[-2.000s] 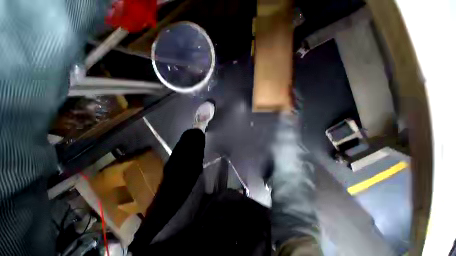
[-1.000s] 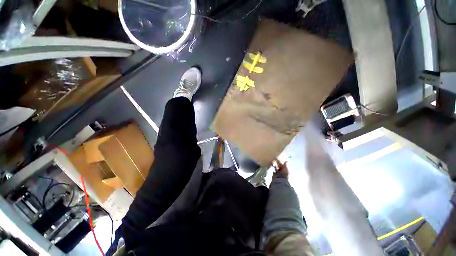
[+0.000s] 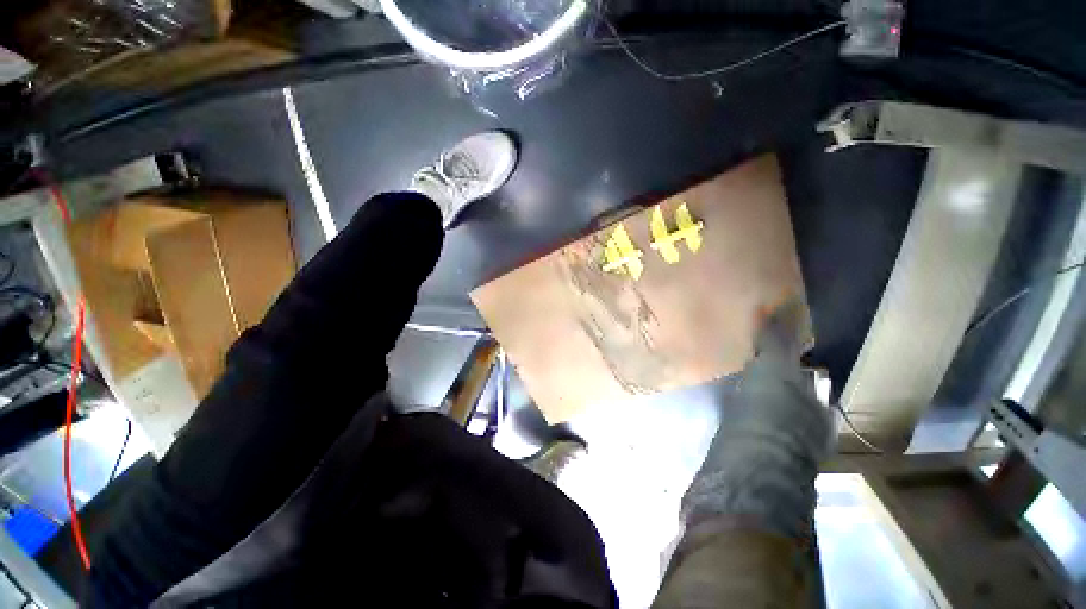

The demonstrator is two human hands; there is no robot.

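A brown cardboard piece [image 3: 703, 280], a flat sheet or the top of a box, lies tilted low in front of me. It bears yellow tape marks and dark scuffs. My right hand [image 3: 776, 324] is blurred and overlaps its right part near the edge. The grey sleeve reaches in from the lower right. The fingers cannot be made out, so a grip cannot be told. My left hand is out of the picture.
My shoe [image 3: 476, 169] stands on the dark floor. An open cardboard box [image 3: 238, 268] is at left, near a red cord [image 3: 74, 440]. A round clear bin [image 3: 488, 50] is at the top. A pale table leg frame [image 3: 911, 297] stands at right.
The cardboard has turned and sits lower in view. My right hand has moved from its lower corner to its right side. The view has shifted, with the bin now at the top edge.
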